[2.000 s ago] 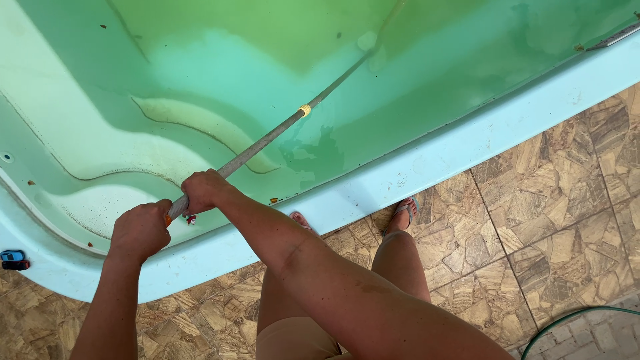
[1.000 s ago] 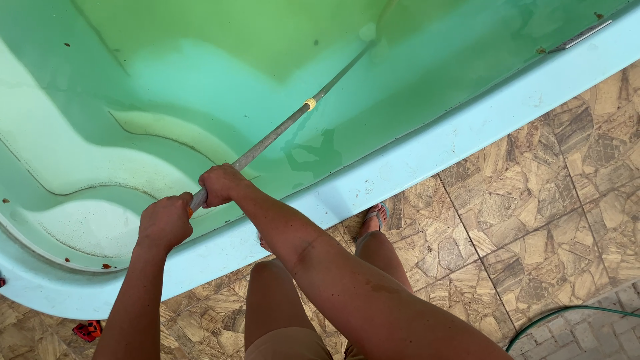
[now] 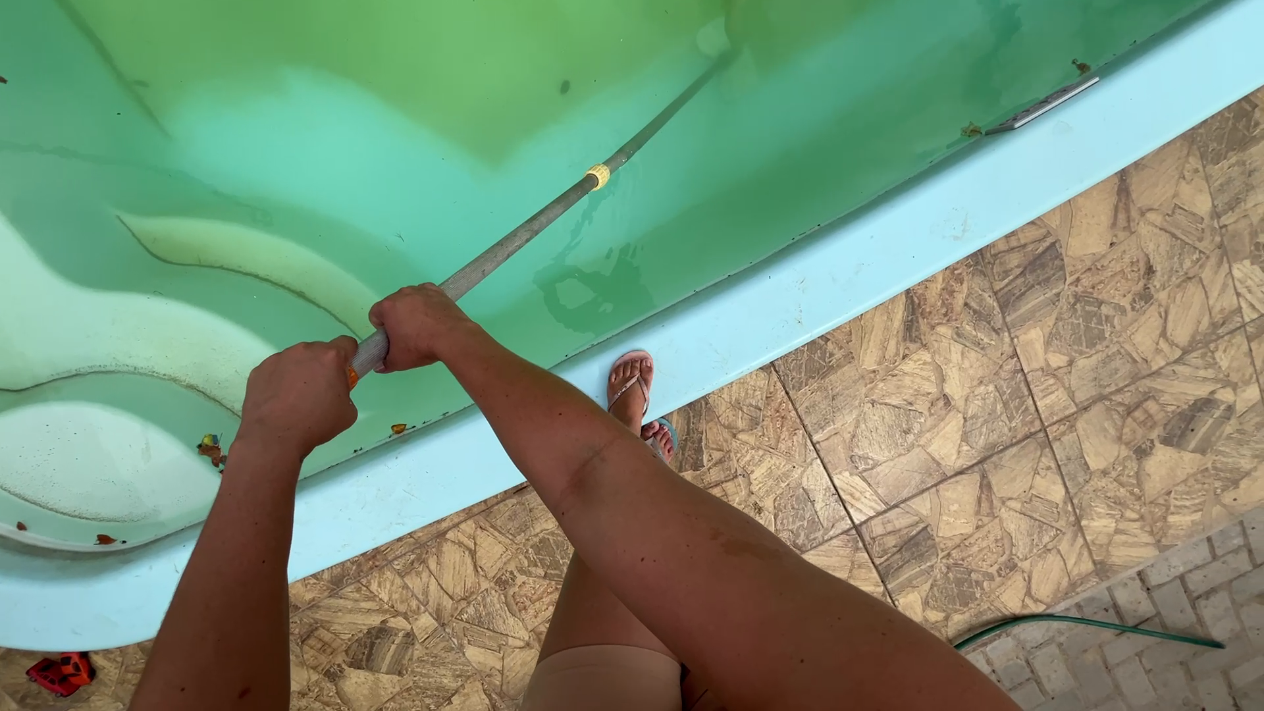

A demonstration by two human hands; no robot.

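Observation:
My left hand [image 3: 299, 397] is closed around the near end of a grey telescopic pole [image 3: 523, 235], where a bit of orange shows beside the fingers. Just ahead of it, my right hand [image 3: 420, 328] grips the same pole. A yellow locking collar [image 3: 597, 177] joins the pole's thicker near section to a thinner one. The pole slants away to the upper right into the green water [image 3: 425, 128] of a pool. Its far end is under water and blurred, near a pale round shape.
A light blue pool rim [image 3: 790, 296] runs diagonally; one sandalled foot [image 3: 630, 383] rests on it. Moulded steps [image 3: 79, 454] lie at left, with wet leaves [image 3: 210, 447]. Beyond are stone-patterned tiles [image 3: 938, 425], a green hose [image 3: 1086, 620], a red toy [image 3: 61, 673] and a grey strip [image 3: 1044, 106] at the waterline.
One foot has come up onto the pool rim, where a second ago a foot stood on the tiles. Both hands have stayed closed on the pole. The view has shifted along the pool.

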